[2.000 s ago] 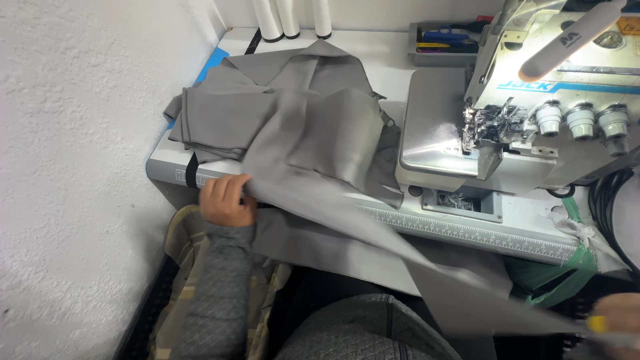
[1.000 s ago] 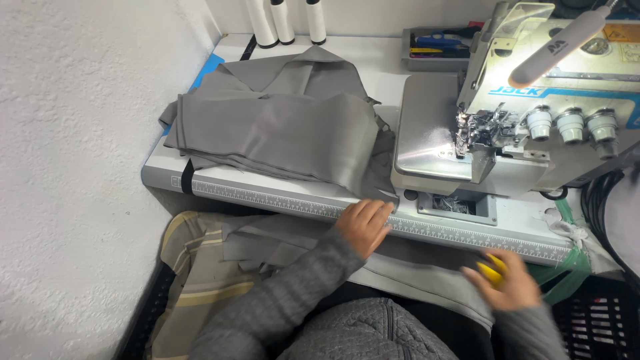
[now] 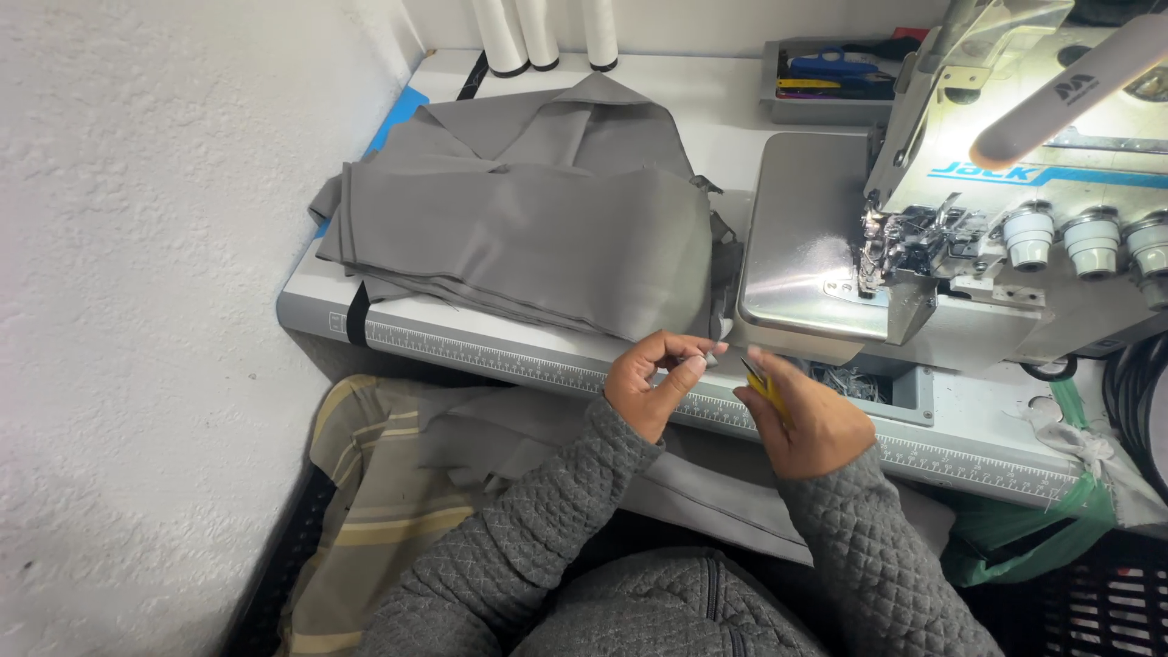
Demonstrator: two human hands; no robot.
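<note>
My left hand (image 3: 659, 381) pinches a small grey scrap of fabric (image 3: 710, 360) between thumb and fingers, above the ruler edge of the table. Close to its right, my right hand (image 3: 803, 411) is closed around yellow thread snips (image 3: 768, 394), their tip pointing up and left. Behind my left hand lies a folded stack of grey fabric (image 3: 529, 237). More grey fabric (image 3: 712, 497) hangs below the table edge, over my lap. An overlock sewing machine (image 3: 985, 201) with a metal plate (image 3: 803, 246) stands beyond my right hand.
A recessed bin of thread trimmings (image 3: 853, 383) sits in the table by my right hand. Thread cones (image 3: 538, 36) stand at the back, left of a grey tool tray (image 3: 826, 111). A green plastic bag (image 3: 1031, 547) hangs at right. The white wall (image 3: 155, 274) borders the left.
The long grey strip stretched across the table two seconds ago now hangs below its edge. My hands have come close together, and the left one now pinches a small scrap.
</note>
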